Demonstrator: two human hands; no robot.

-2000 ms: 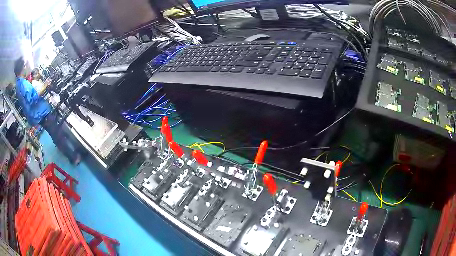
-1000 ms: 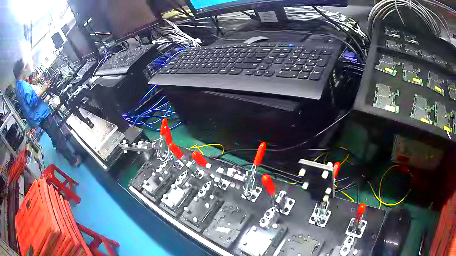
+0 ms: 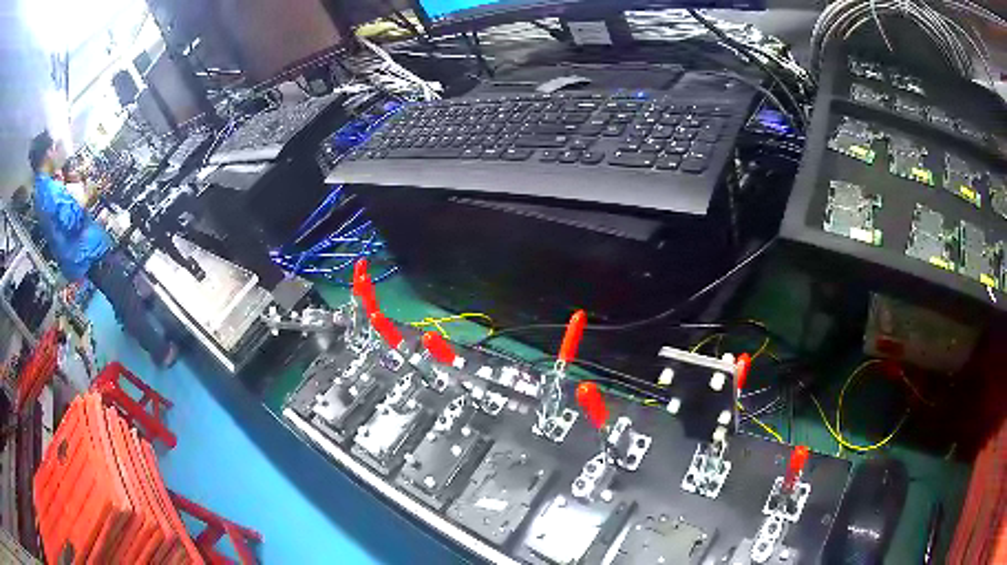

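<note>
A long black test fixture [image 3: 475,441] lies along the bench edge in front of me, with a row of board nests. Several toggle clamps with red handles [image 3: 572,336] stand along its back side; some handles are upright, others lean. Metal-grey plates or boards [image 3: 568,528] sit in the nests; I cannot tell which nests hold boards. A dark mouse [image 3: 867,514] is at the fixture's right end. Neither of my hands is in the picture.
A black keyboard [image 3: 541,149] sits raised behind the fixture. A black foam tray [image 3: 812,204] with rows of circuit boards [image 3: 852,210] is at the right. Yellow wires [image 3: 845,414] and blue cables [image 3: 337,248] lie behind. Orange-red trays [image 3: 105,486] and a person in blue [image 3: 66,221] are left.
</note>
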